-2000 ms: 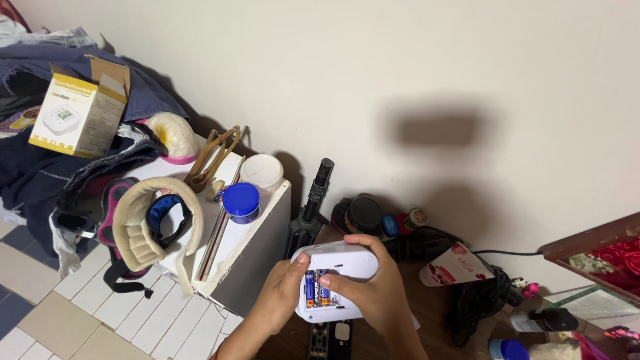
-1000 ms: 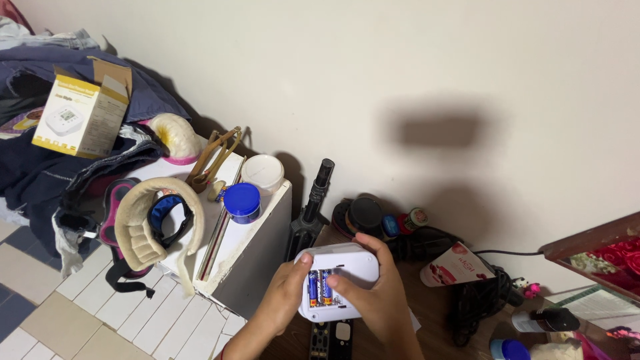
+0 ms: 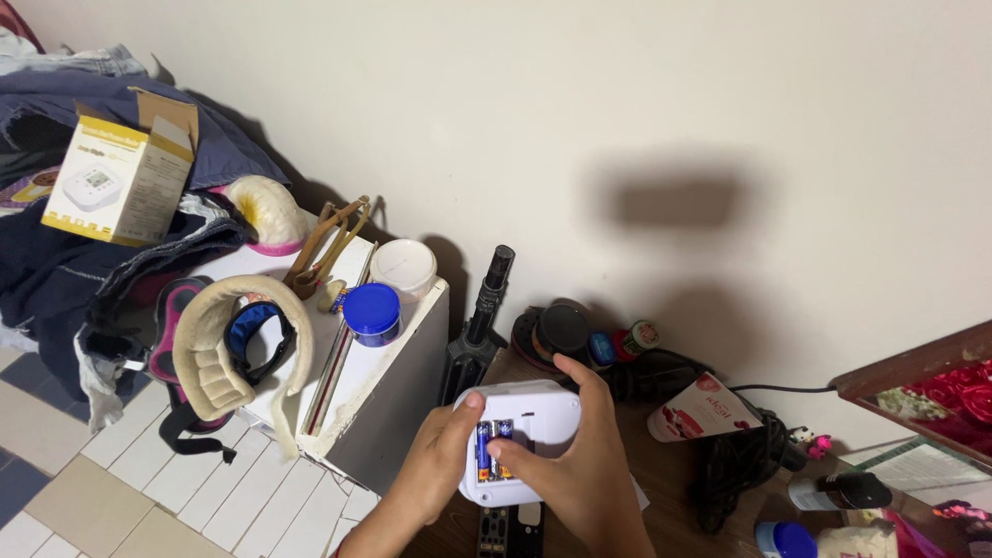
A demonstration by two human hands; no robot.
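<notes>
Both hands hold a white plastic blood pressure monitor (image 3: 546,418) with its underside and uncovered battery compartment facing me. Several blue AA-type batteries (image 3: 483,451) lie side by side in the compartment. My left hand (image 3: 442,449) grips the monitor's left edge, thumb on top near the upper left corner. Around the right edge curls my right hand (image 3: 581,457); its thumb rests on the batteries and its index finger is at the far edge. The open carton (image 3: 116,178), with a picture of such a monitor, lies on clothes at the left.
Below the monitor, a remote control (image 3: 494,533) lies on the brown wooden table (image 3: 659,519). A white cabinet (image 3: 387,387) bears a blue-lidded jar (image 3: 372,314), a white-lidded tub (image 3: 404,267) and a beige neck brace (image 3: 205,364). Behind my hands stand a black tripod (image 3: 484,310) and a pink-white carton (image 3: 697,411).
My right thumb has shifted slightly over the batteries. Both hands keep hold of the monitor in about the same place.
</notes>
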